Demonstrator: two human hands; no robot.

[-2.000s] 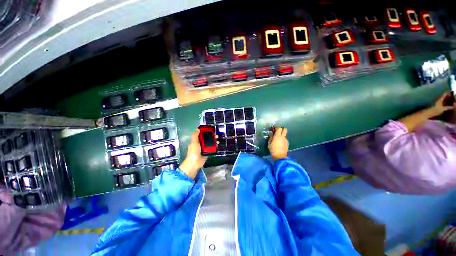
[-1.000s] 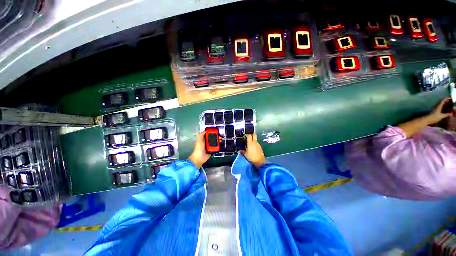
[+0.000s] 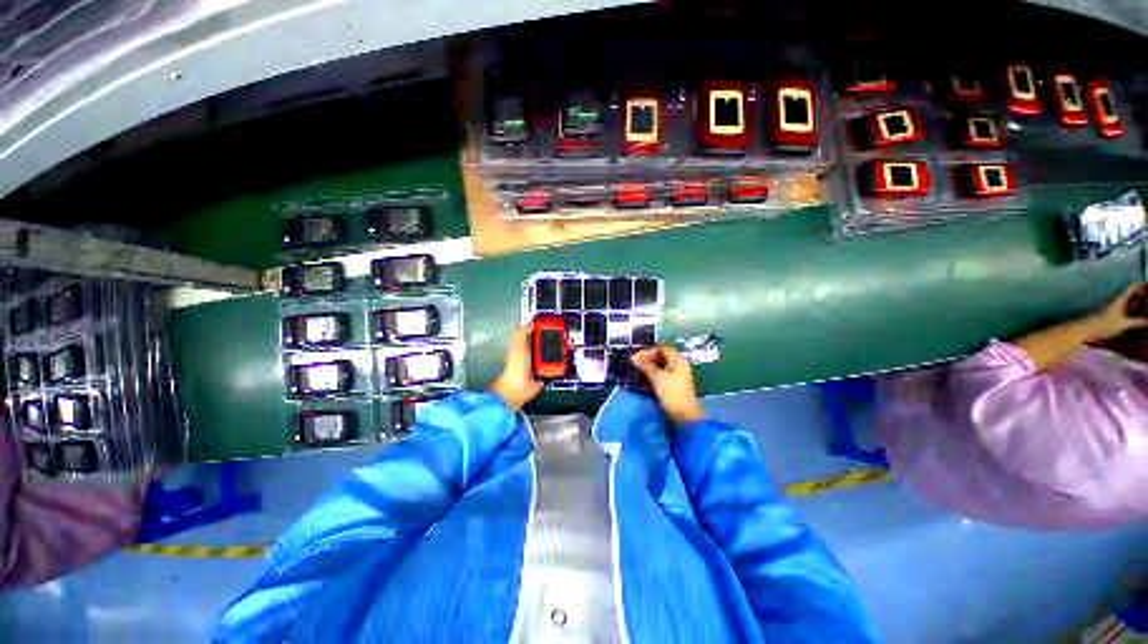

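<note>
My left hand (image 3: 517, 374) holds a red housing (image 3: 550, 349) with a dark window upright over the left edge of the lens sheet (image 3: 592, 279). My right hand (image 3: 670, 381) is at the sheet's lower right corner, thumb and finger pinched at a small dark lens panel (image 3: 626, 367). The fingers partly cover it, and it overlaps the sheet's dark cells. A bright gap shows in the sheet's bottom row. The housing and my left hand hide the sheet's lower left part.
Crumpled clear scraps (image 3: 699, 349) lie right of the sheet. A blister tray of dark-faced units (image 3: 418, 367) is at left. Stacked supply trays with red housings (image 3: 726, 113) stand on a brown board (image 3: 504, 235) at the back. Another person's pink sleeve (image 3: 982, 428) is at right.
My right hand went from the scraps to the sheet, then slightly right, its fingers now pinched. A bottom-row cell, dark before, is now bright. My left hand still holds the housing.
</note>
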